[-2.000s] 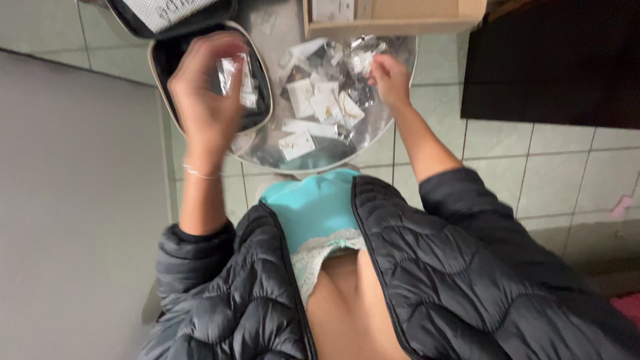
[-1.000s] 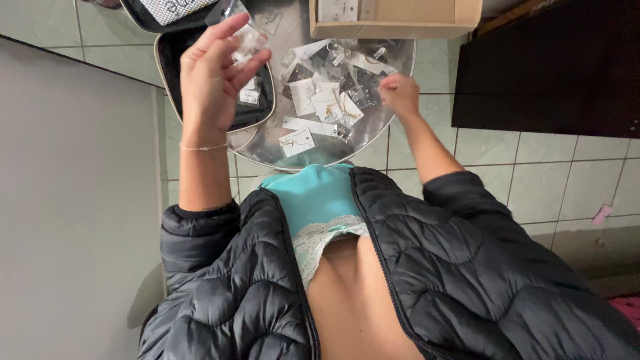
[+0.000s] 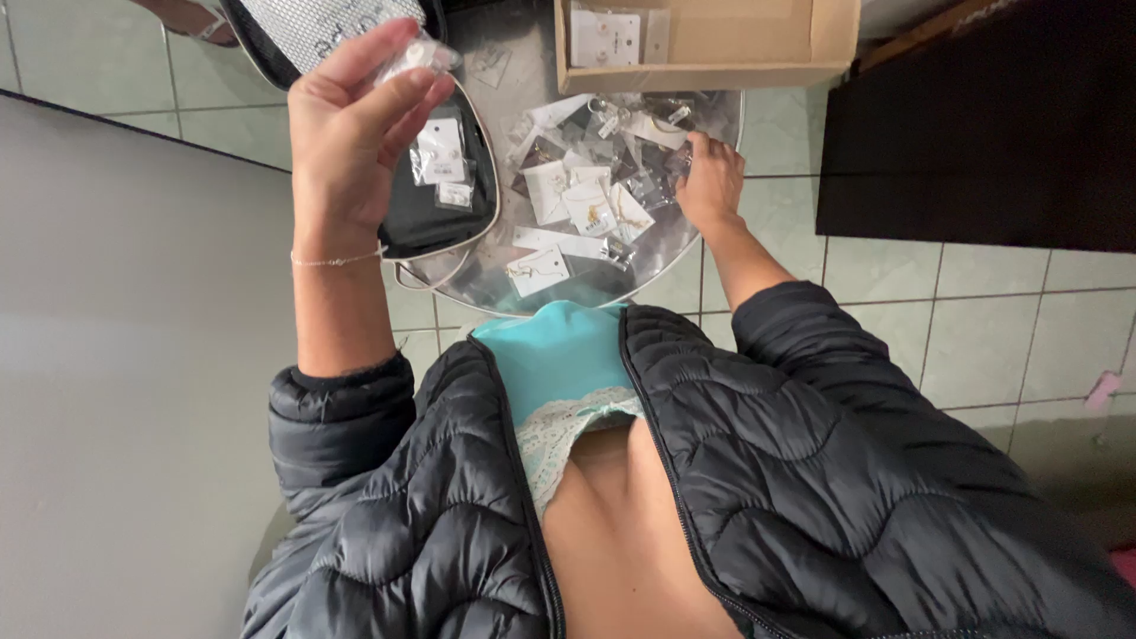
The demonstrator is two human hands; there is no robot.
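My left hand [image 3: 355, 124] is raised over the black zip case [image 3: 444, 226], its fingers closed on a small clear plastic packet [image 3: 422, 58] with a white card. Inside the case lie a packet with a white earring card [image 3: 439, 151] and a smaller packet [image 3: 455, 194]. My right hand [image 3: 713, 173] rests at the right side of a pile of bagged jewellery cards [image 3: 589, 206] on the round glass table [image 3: 657, 266]. Its fingertips touch a packet there; whether they grip it cannot be told. A card with a thin chain [image 3: 538, 271] lies near the table's front edge.
A shallow cardboard box [image 3: 710, 77] holding carded packets stands at the table's far side. The case's lid with white mesh [image 3: 302, 31] is open at the upper left. Dark furniture [image 3: 976, 133] stands to the right. Another person's sandalled foot [image 3: 200, 22] shows at the upper left.
My left hand was low over the case two seconds ago and is now raised with a packet. My right hand has moved down onto the right side of the pile.
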